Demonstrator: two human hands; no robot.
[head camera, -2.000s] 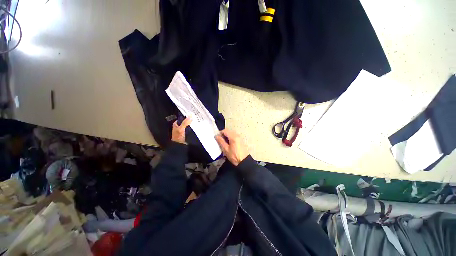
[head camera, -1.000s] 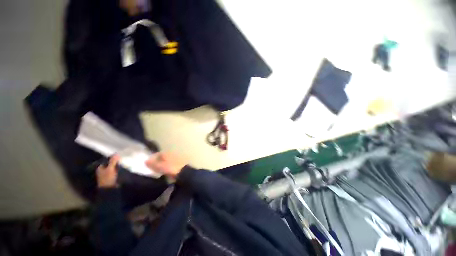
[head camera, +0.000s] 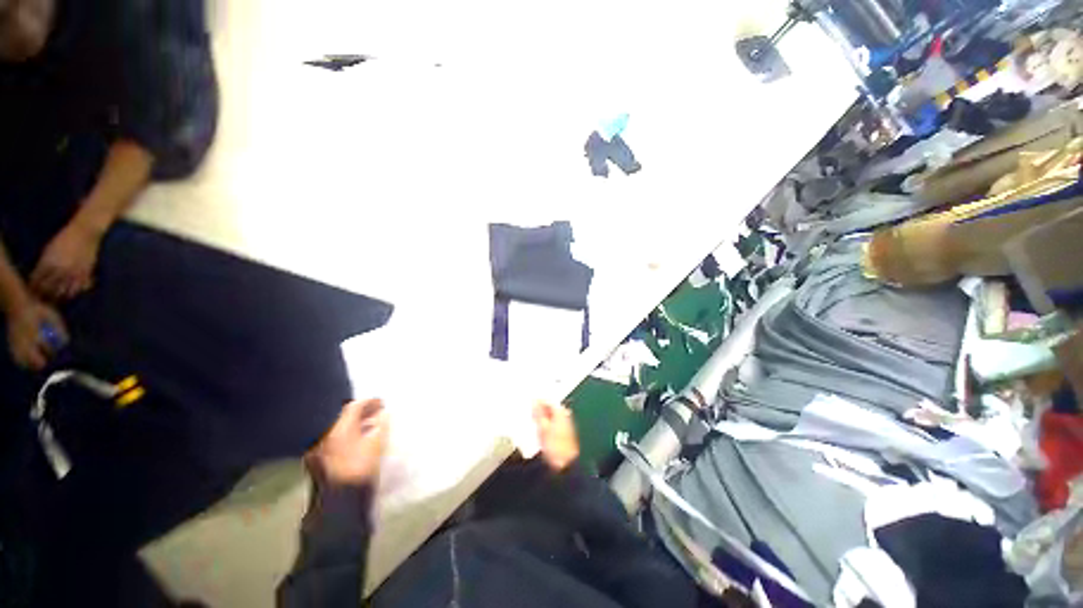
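Observation:
A white sheet, almost lost in the glare, lies low between my hands at the table's front edge. My right hand pinches its right edge. My left hand is at its left side, beside the dark coat; glare hides whether its fingers grip the sheet. The navy-black coat spreads over the left of the table, with yellow bars and a loose white tape on it. A dark cut cloth panel with two narrow legs lies flat beyond my hands. The shears are not visible.
Another person's arms and hands are over the coat at far left. Small dark scraps with a teal clip and a thin dark object lie farther back. Grey fabric rolls and scraps lie beyond the right table edge.
The view has swung right, bringing another person's hands into sight. The narrow white printed piece no longer shows in my hands. My hands have moved apart, to the white sheet.

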